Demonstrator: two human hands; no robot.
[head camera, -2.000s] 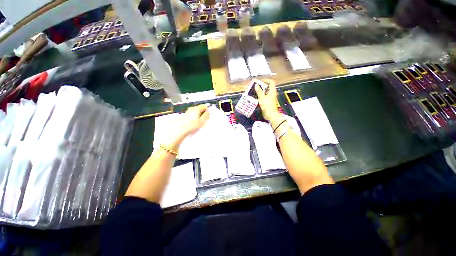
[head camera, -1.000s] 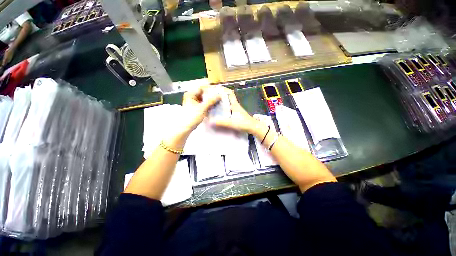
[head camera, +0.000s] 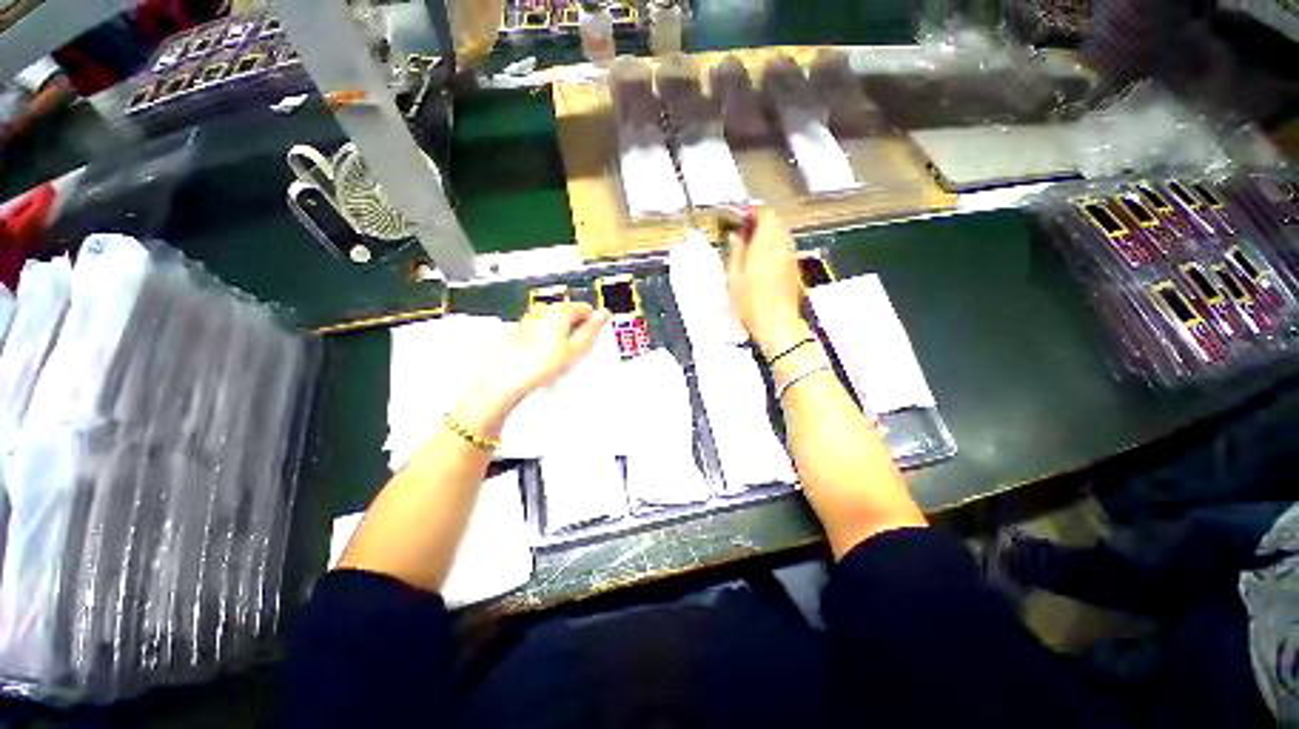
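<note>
My left hand (head camera: 549, 349) is over the white sleeves (head camera: 453, 373), its fingers pinched at the edge of one sleeve. My right hand (head camera: 767, 282) is at the far side of the clear tray (head camera: 929, 436), with a keypad phone (head camera: 737, 225) at its fingertips, mostly hidden by the hand. A bagged phone (head camera: 705, 292) lies just left of it. Two bare phones, one with a red keypad (head camera: 628, 331), show in the far row. White bagged phones (head camera: 663, 427) lie in the near row. Another bare phone (head camera: 814, 271) shows right of my right hand.
A tall stack of filled trays (head camera: 171, 470) stands at left. A metal post (head camera: 385, 143) and small fan (head camera: 363, 192) are beyond my left hand. A brown cardboard sheet (head camera: 587, 185) lies behind the tray. Trays of bare phones (head camera: 1182, 285) are at right. A white pad (head camera: 492, 541) lies at the near edge.
My hands were together around a white item one second ago and are now apart. My right hand has moved right and away to a phone. A bagged phone now lies in the far row.
</note>
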